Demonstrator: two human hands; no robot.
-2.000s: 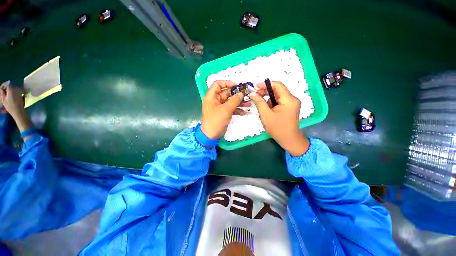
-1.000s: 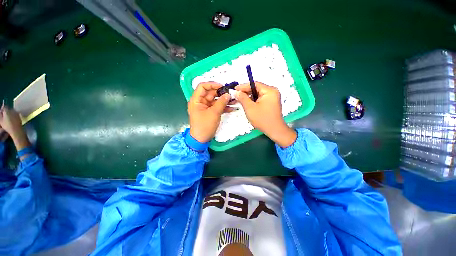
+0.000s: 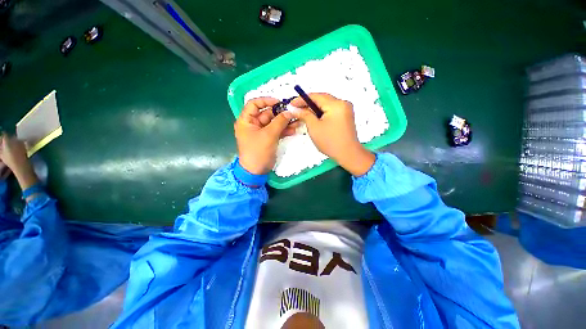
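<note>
A small black device unit [image 3: 280, 108] is held over the green tray [image 3: 392, 125] by my left hand [image 3: 258, 138], its fingers and thumb around the unit. My right hand [image 3: 334, 128] holds a slim dark tool [image 3: 308, 101], tilted up to the left, and its fingertips touch the unit's right side. A bit of white shows at the fingertips; whether it is a loose part cannot be told. Small white parts [image 3: 334, 71] fill the tray below. The fingers hide most of the unit.
Black units lie on the dark-green bench: one beyond the tray [image 3: 271, 15], two at right [image 3: 414, 78] [image 3: 460, 131], several far left. A slanting grey post [image 3: 173, 32] stands at upper left. Clear blister trays [image 3: 554, 141] are stacked right. A neighbour's hand [image 3: 14, 154] touches a cream card [image 3: 40, 123].
The tool in my right hand has tipped further to the left. Both hands with the unit have shifted slightly up and left in view. The tray and bench things have also shifted with the camera.
</note>
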